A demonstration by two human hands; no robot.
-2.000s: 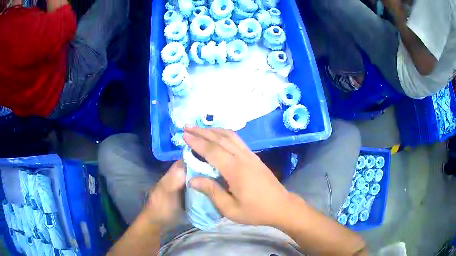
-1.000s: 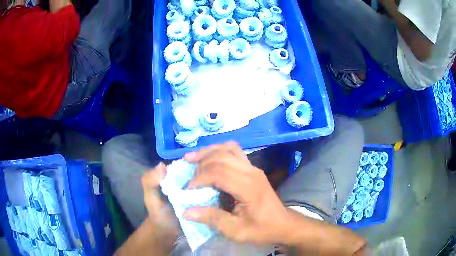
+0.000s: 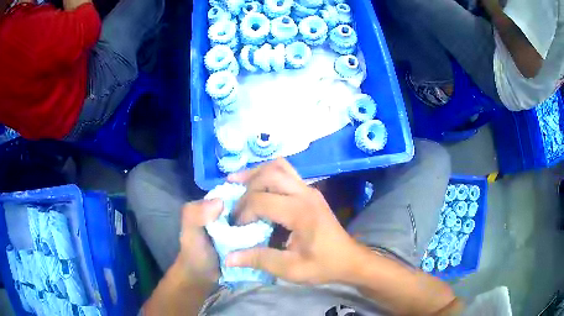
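Pale blue-white plastic parts (image 3: 242,239) are held together over my lap, just below the near edge of the large blue tote (image 3: 309,174). A ridged edge shows at their upper side. My left hand (image 3: 199,237) grips them from the left, with the thumb near the top. My right hand (image 3: 297,228) is closed around their right side, fingers over the top and thumb across the front. The fingers hide much of the parts, so I cannot tell how they are joined. Ridged round parts (image 3: 255,26) lie in the tote around a white liner sheet (image 3: 290,108).
A blue tote with pale housings (image 3: 46,247) is at lower left. A smaller blue bin (image 3: 481,229) with ridged round parts is at right on the floor. A person in red (image 3: 46,68) sits at upper left, another person in white (image 3: 525,80) at upper right.
The held pieces have turned from an upright tube to a tilted one, then to a more compact grip with the ridged edge up. My right fingers have curled over the top.
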